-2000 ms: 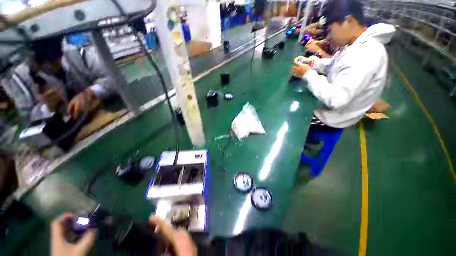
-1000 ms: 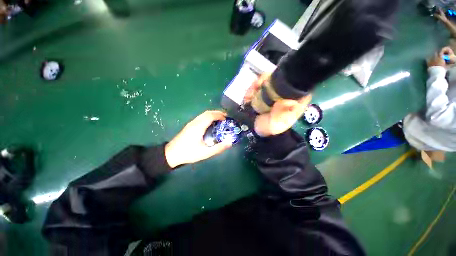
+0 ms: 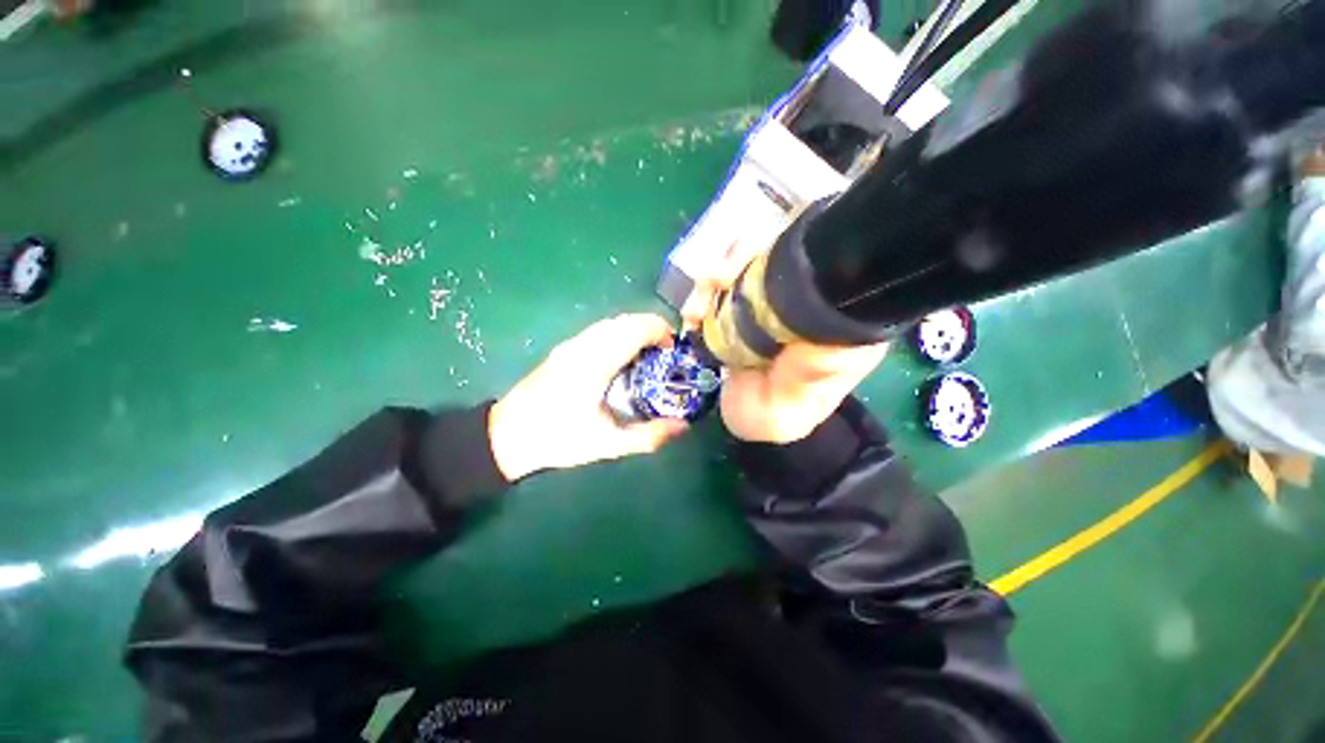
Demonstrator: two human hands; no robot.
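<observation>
My left hand point(image 3: 574, 399) is closed around the side of a small round unit point(image 3: 671, 383) with a blue-silver inside that faces up. My right hand point(image 3: 792, 389) grips the yellowish taped nose of the electric screwdriver point(image 3: 1017, 189), a thick black cylinder that slants up to the right. The screwdriver's nose is just right of the unit; its tip is at or near the unit's right rim, and contact cannot be told. The screw feeder point(image 3: 756, 196), white-grey with blue edges, stands beyond my right hand, partly hidden by the screwdriver.
Two round units point(image 3: 956, 408) lie right of my right hand. Two more point(image 3: 238, 144) lie at the far left. Tiny silver screws point(image 3: 440, 298) are scattered on the green bench point(image 3: 334, 349). A black housing point(image 3: 808, 26) is at the top. A person's grey sleeve point(image 3: 1279, 349) shows at the right edge.
Two seconds ago the view faced down the line; it now looks down at the bench. Since one second ago, the screwdriver appears larger and lower, its nose nearer the unit. My left hand still holds the unit.
</observation>
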